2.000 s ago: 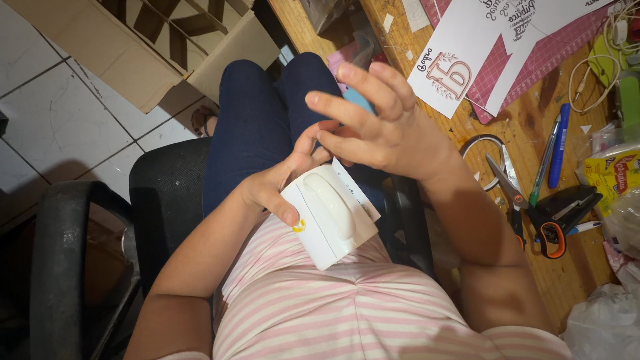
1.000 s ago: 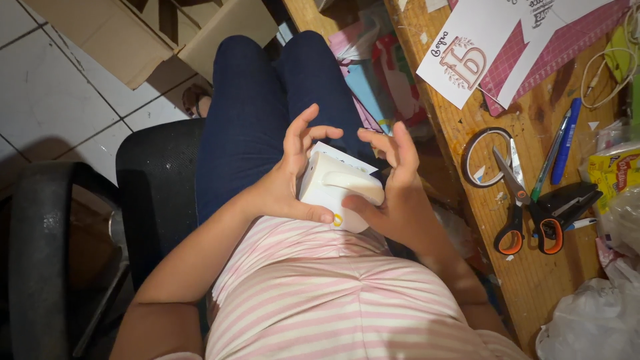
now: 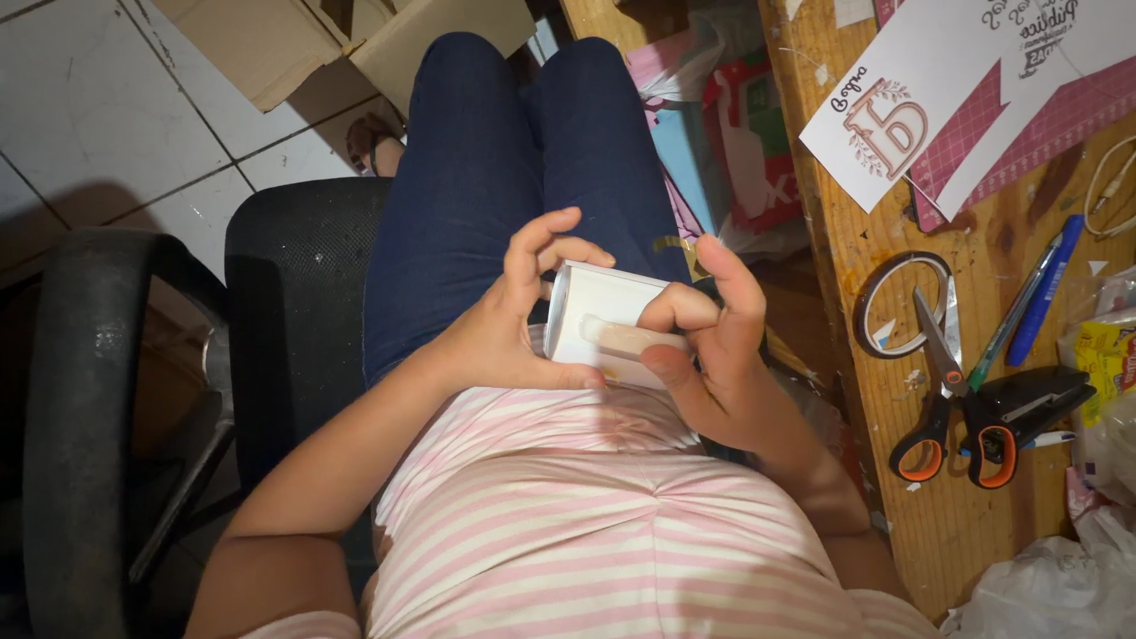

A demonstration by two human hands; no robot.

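Note:
A white mug (image 3: pixel 612 297) lies on its side above my lap, its handle (image 3: pixel 635 340) facing up toward me. My left hand (image 3: pixel 519 311) grips the mug's left end, the thumb along the near side and the fingers at the far edge. At the handle, my right hand (image 3: pixel 719 346) holds on with thumb and bent fingers, the index finger raised. A small yellow mark shows on the mug near my left thumb. Paper seen around the mug earlier cannot be told apart clearly now.
On the wooden table (image 3: pixel 874 426) at the right are scissors (image 3: pixel 945 364), a tape roll (image 3: pixel 865 311), a blue pen (image 3: pixel 1047 288), a black stapler-like tool (image 3: pixel 1034 395), a printed sheet (image 3: pixel 870 133) and a pink cutting mat (image 3: pixel 1065 133). A cardboard box (image 3: pixel 444 53) stands beyond my knees; a chair armrest (image 3: pixel 84 417) is at left.
My right hand, raised and off the mug two seconds ago, has come down to the handle. The mug has turned in my hands, its handle now pointing more to the right.

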